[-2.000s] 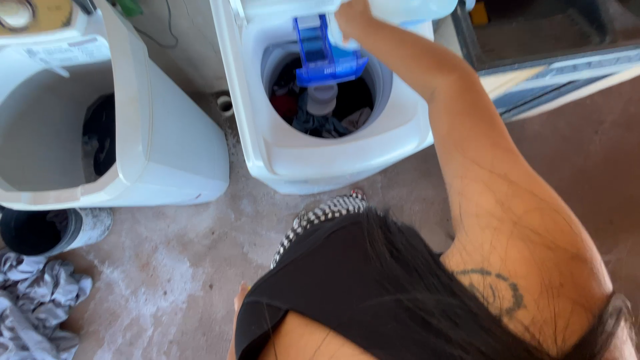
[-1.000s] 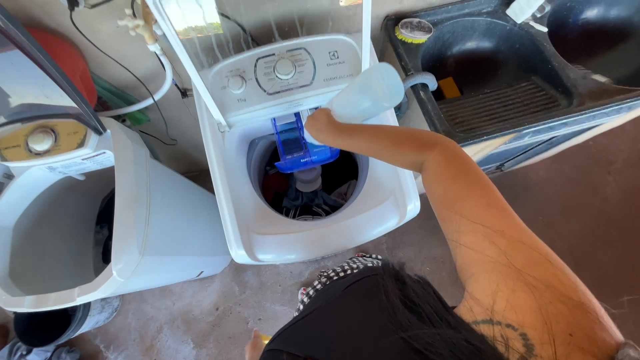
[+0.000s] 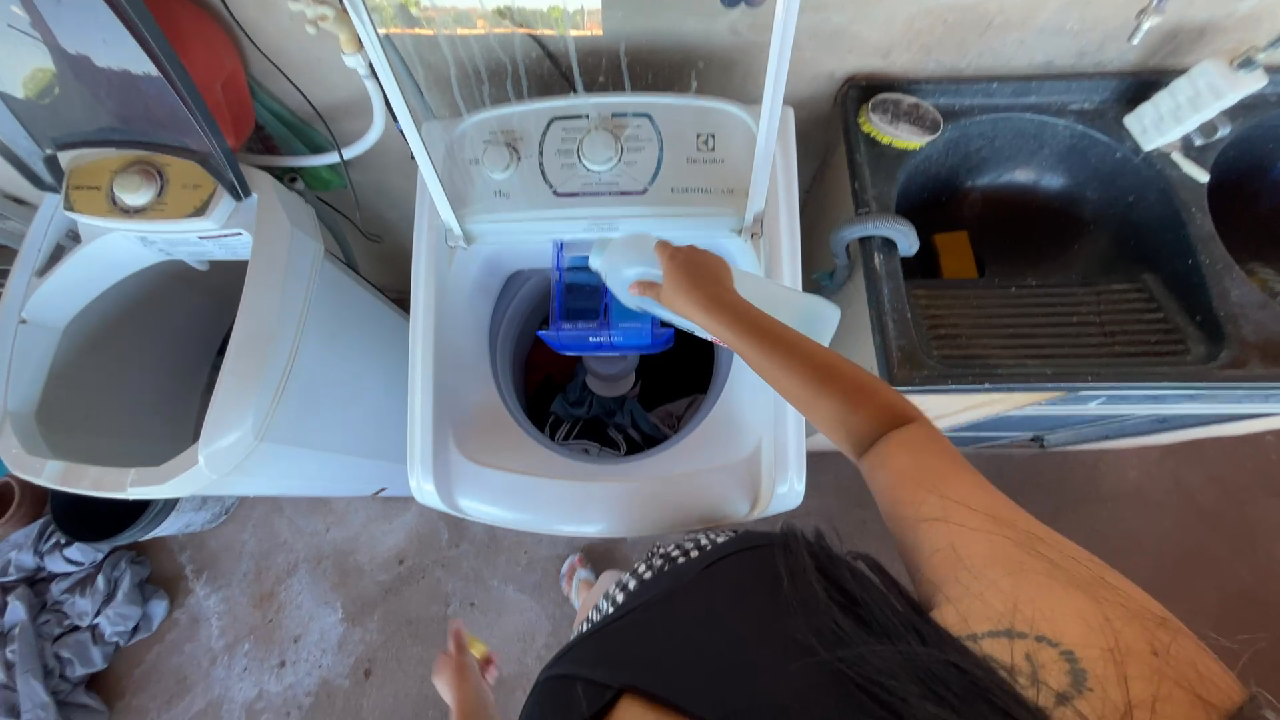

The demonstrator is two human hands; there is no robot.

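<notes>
My right hand [image 3: 695, 283] grips a translucent white plastic bottle [image 3: 785, 305] by its neck end, tilted so that its mouth lies over the blue detergent drawer [image 3: 605, 340]. The drawer is pulled out above the drum of an Electrolux top-loading washing machine [image 3: 600, 500], whose lid is raised. Dark clothes [image 3: 600, 415] lie in the drum around the grey agitator [image 3: 611, 374]. Low at the bottom, my left hand [image 3: 465, 670] holds a small yellow object [image 3: 478, 648], probably a cap. Whether liquid runs from the bottle is not clear.
A second white washer [image 3: 330, 400] with a raised lid stands at the left. Below it are a bucket [image 3: 110, 515] and a heap of grey cloth [image 3: 70, 620] on the floor. To the right is a black double sink [image 3: 890, 340] with a grey hose [image 3: 880, 230] over its edge.
The bottle's base has swung down to the right since one second ago, and its neck end now shows over the drawer. My left hand has come further into view.
</notes>
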